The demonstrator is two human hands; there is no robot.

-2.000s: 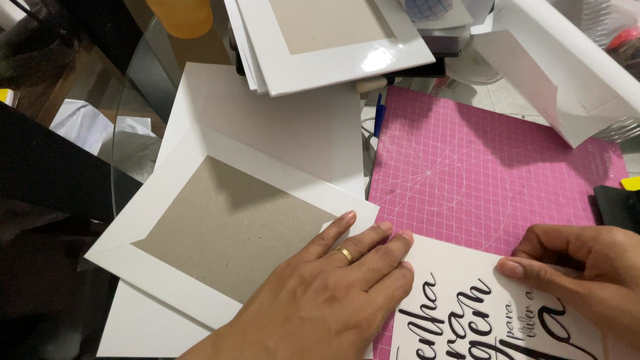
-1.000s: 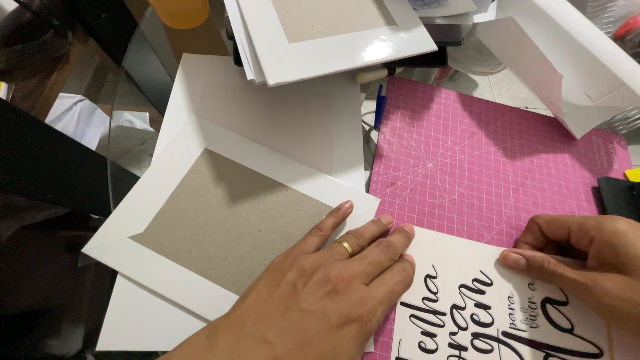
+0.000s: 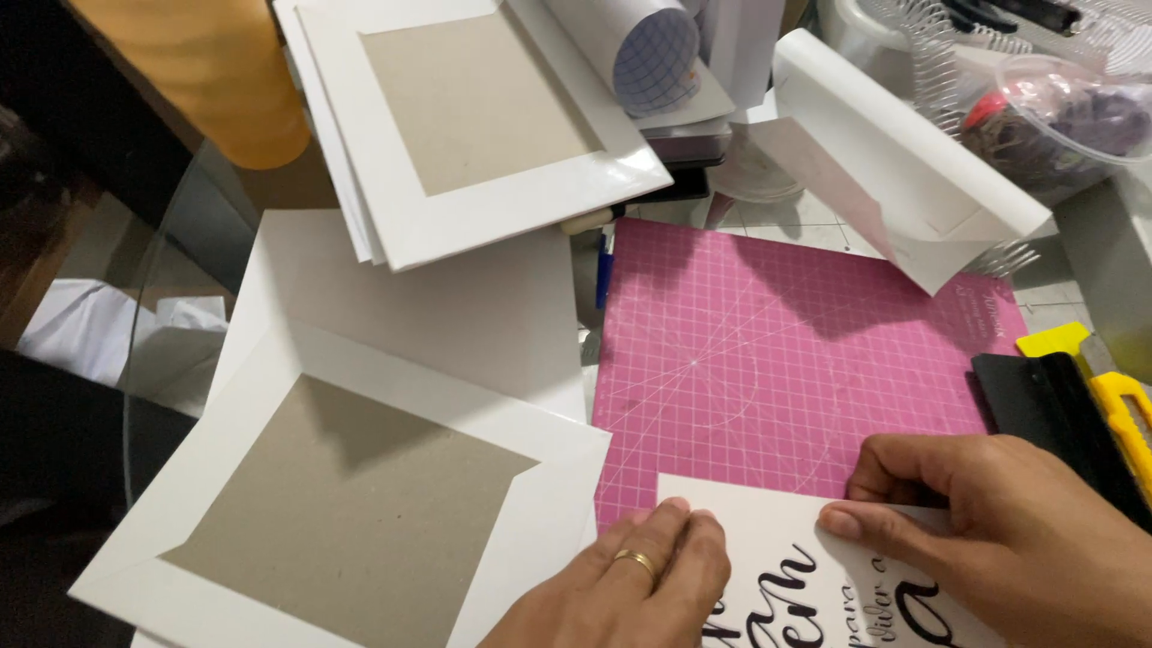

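A white printed sheet or cover (image 3: pixel 765 540) with black script lettering lies over the near part of a pink gridded cutting mat (image 3: pixel 702 423). My left hand (image 3: pixel 630 576), with a gold ring, rests flat, its fingertips on the sheet's left corner. At the top edge of the sheet, my right hand (image 3: pixel 981 531) pinches it between the thumb on top and the curled fingers behind. Left of the mat lies a grey board with folded white paper borders (image 3: pixel 207 477), on top of a larger white sheet (image 3: pixel 432 315).
More white-bordered boards (image 3: pixel 531 207) are stacked at the back, beside an orange container (image 3: pixel 225 81) and a roll of grid-backed paper (image 3: pixel 652 54). A curled white sheet (image 3: pixel 891 135) overlaps the mat's far corner. A black squeegee-like tool (image 3: pixel 1044 405) and a yellow cutter (image 3: pixel 1125 414) lie right.
The view has tilted up a little, showing more of the far clutter. My left fingers have shifted onto the printed sheet's corner, away from the grey board. My right hand keeps its pinch.
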